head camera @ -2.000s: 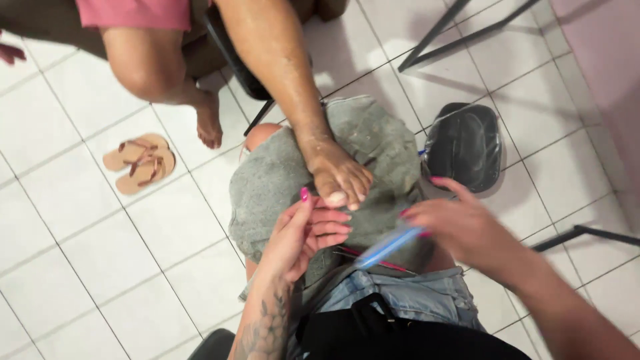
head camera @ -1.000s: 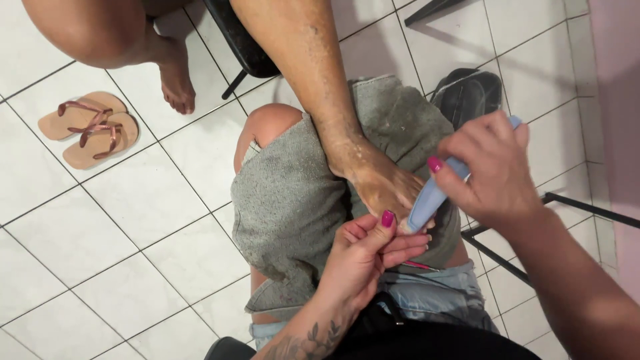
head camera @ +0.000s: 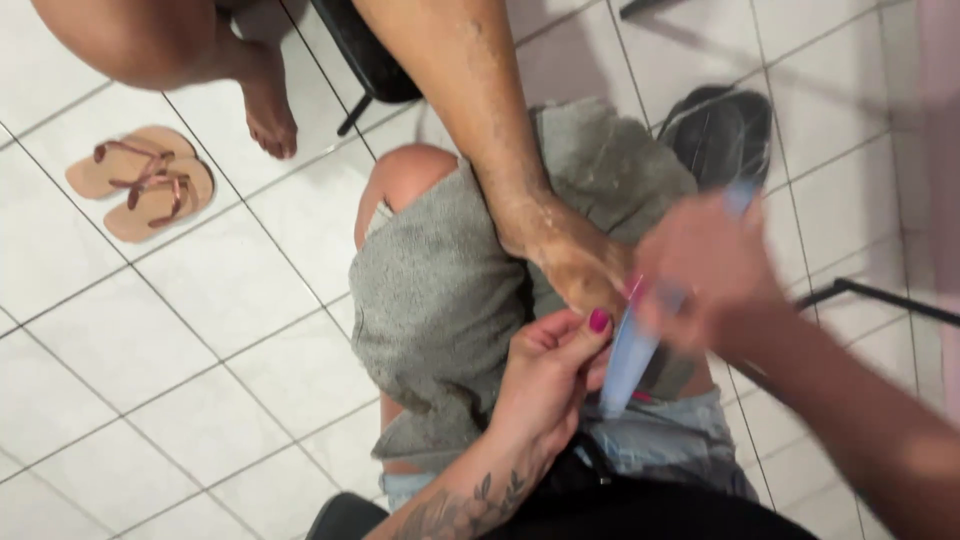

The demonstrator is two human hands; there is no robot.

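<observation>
Another person's bare foot (head camera: 562, 251) rests on a grey towel (head camera: 431, 292) spread over my lap. My left hand (head camera: 551, 367) holds the foot at its toes, with the thumb on top; the toes are mostly hidden by my fingers and the tool. In my right hand (head camera: 701, 270), blurred by motion, is a light blue foot file (head camera: 630, 360), its flat end slanting down across the toes. Pale residue marks the skin of the foot and shin.
Tan flip-flops (head camera: 161, 184) lie on the white tile floor (head camera: 217, 300) at the left, near the person's other foot (head camera: 270, 112). A black basin-like container (head camera: 716, 139) stands beyond the towel at the right. Black metal legs (head camera: 885, 296) reach in from the right edge.
My left hand, apart from the toes two seconds ago, has come to hold them. My right hand has brought the blue file over to the toes. The view has moved closer.
</observation>
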